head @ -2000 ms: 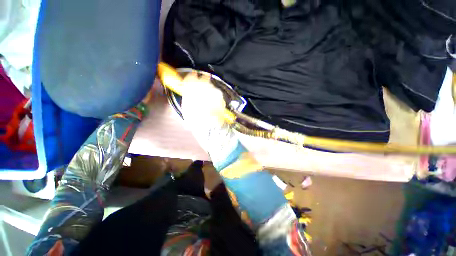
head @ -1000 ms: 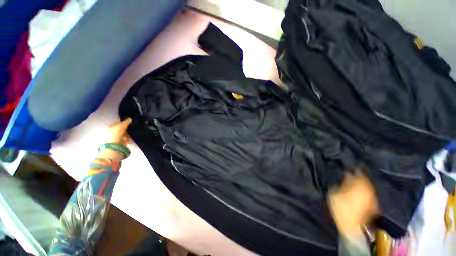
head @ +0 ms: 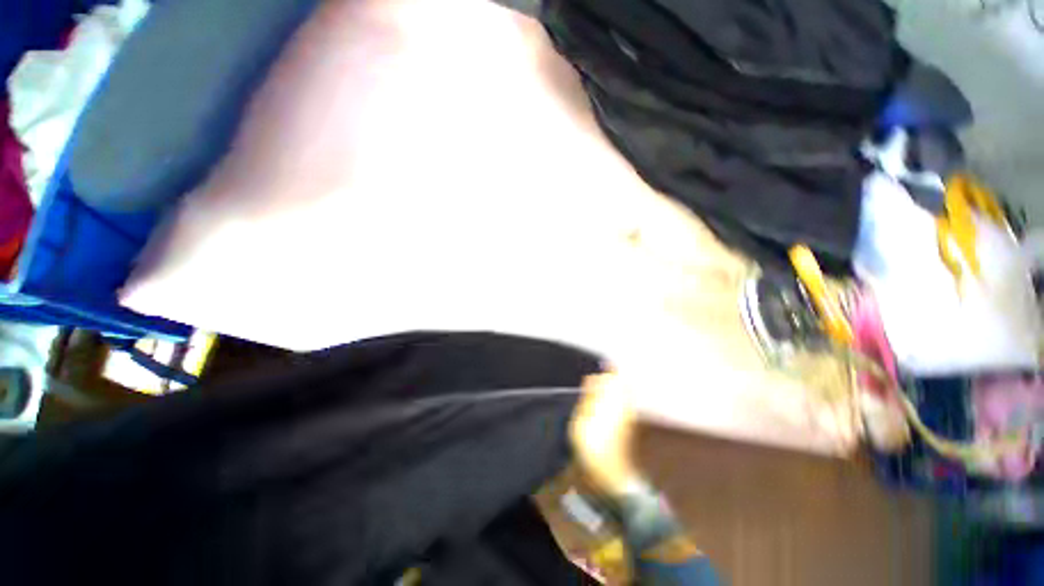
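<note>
A black garment [head: 343, 458], blurred, hangs over the near edge of the pink ironing table [head: 435, 195] and fills the lower left. A thin pale line runs along it. My right hand [head: 607, 435] grips its right end at the table's near edge, and is blurred. My left hand is not visible; the garment covers the lower left. The steam iron [head: 785, 311], with its yellow-orange handle, stands at the right end of the table with no hand on it.
A pile of black garments [head: 733, 103] lies at the far right. The dark-blue padded form [head: 172, 109] is at the upper left, over a blue crate [head: 86, 246] with white and red cloth. The pale hose [head: 956, 446] runs off right. White cloth [head: 916, 275] hangs beyond the iron.
The iron was in my right hand at first and now stands at the right. The garment has come off the tabletop toward me. My left hand has gone out of sight.
</note>
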